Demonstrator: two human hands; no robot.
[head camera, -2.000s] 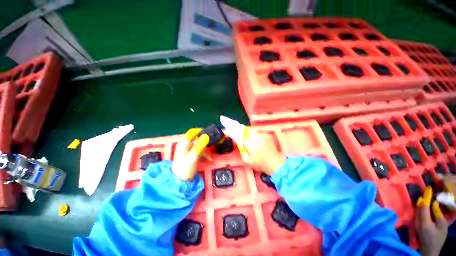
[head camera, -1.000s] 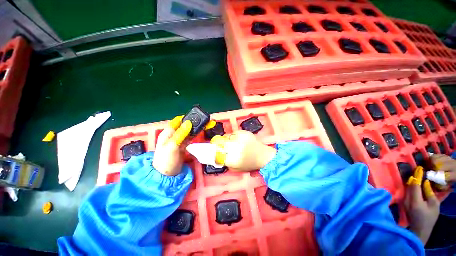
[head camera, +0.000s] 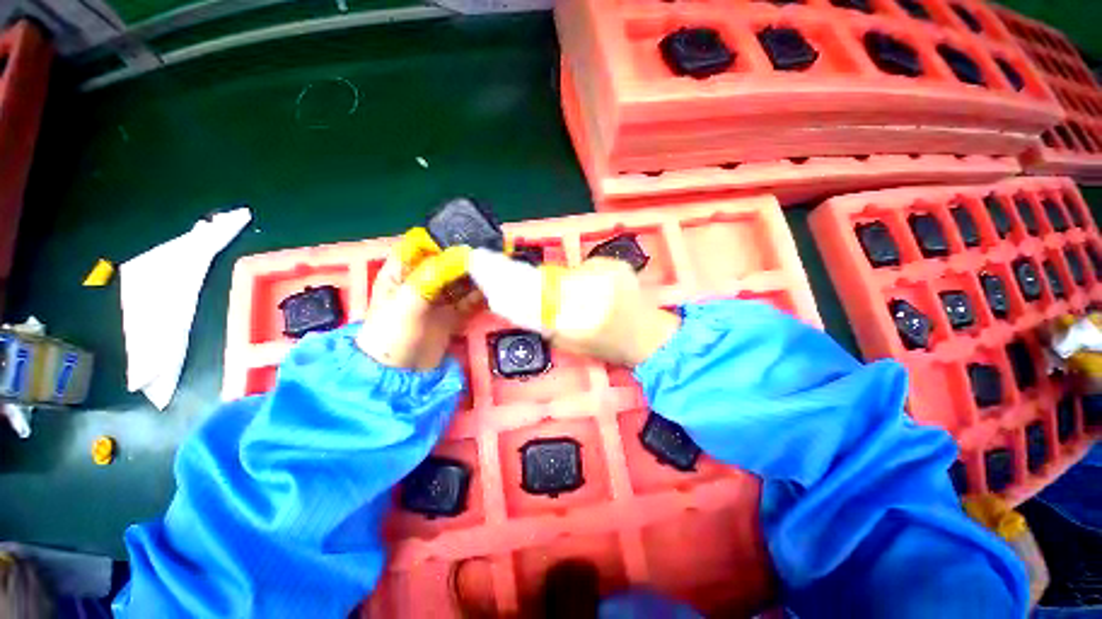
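Note:
My left hand (head camera: 411, 302), with yellow finger cots, holds a black unit (head camera: 464, 227) above the back of the pink foam tray (head camera: 592, 405). My right hand (head camera: 592, 308) grips a white wiping cloth (head camera: 514, 288) folded over its fingertips. The cloth's tip is at the lower edge of the held unit, beside the left fingers; exact contact is hard to tell. Several black units sit in the tray's square pockets, one at the centre (head camera: 522, 353) just below my hands. My hands and sleeves hide some pockets.
Stacked foam trays (head camera: 798, 115) with units stand behind. A neighbour's tray (head camera: 864, 296) is at right, with another person's hand (head camera: 1078, 345) at the edge. A spare wipe (head camera: 167, 296), loose finger cots (head camera: 104, 450) and a labelled container (head camera: 46, 369) lie at left.
The view has tilted down. The cloth has moved up to the held unit, and the unit's face with small marks has turned out of sight.

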